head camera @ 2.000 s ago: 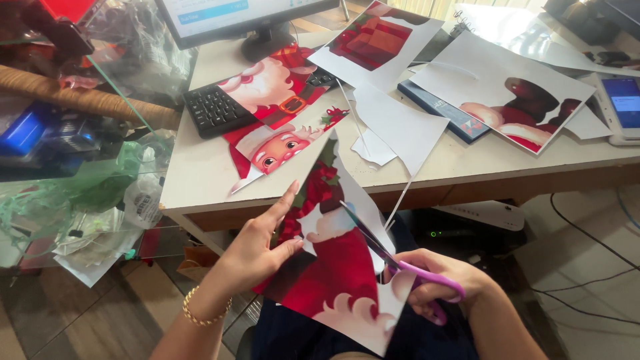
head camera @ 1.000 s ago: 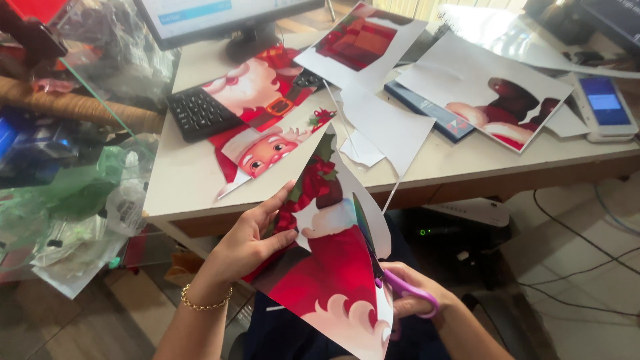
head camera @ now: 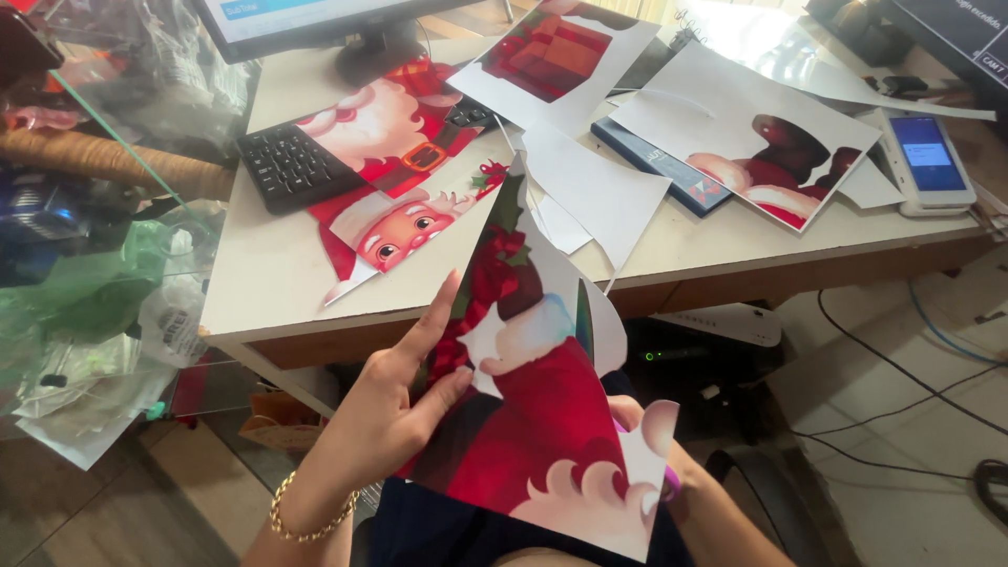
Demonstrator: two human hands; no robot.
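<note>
My left hand [head camera: 405,398], with a gold chain bracelet at the wrist, grips the left edge of a printed sheet [head camera: 543,402] showing a red Santa suit, holly and white beard curls. Behind the sheet's right side, my right hand [head camera: 630,413] holds scissors; only a bit of the purple handle [head camera: 671,482] and part of a blade [head camera: 583,315] show. A cut white strip [head camera: 614,339] curves away from the sheet's right edge. On the desk beyond lie a cut Santa face piece [head camera: 402,232] and a beard-and-belt piece [head camera: 386,130].
The white desk [head camera: 299,303] bears a black keyboard [head camera: 287,165], a monitor [head camera: 315,20], a printed gift sheet [head camera: 551,59], a boots sheet [head camera: 756,142], white paper scraps [head camera: 598,189], a blue box [head camera: 661,165] and a card terminal [head camera: 929,161]. Plastic bags [head camera: 87,291] fill glass shelving at left; cables [head camera: 890,354] hang at right.
The scissors and my right hand, visible beside the sheet before, are now mostly behind it. The sheet has turned slightly in my left hand, and its lower right corner is bent.
</note>
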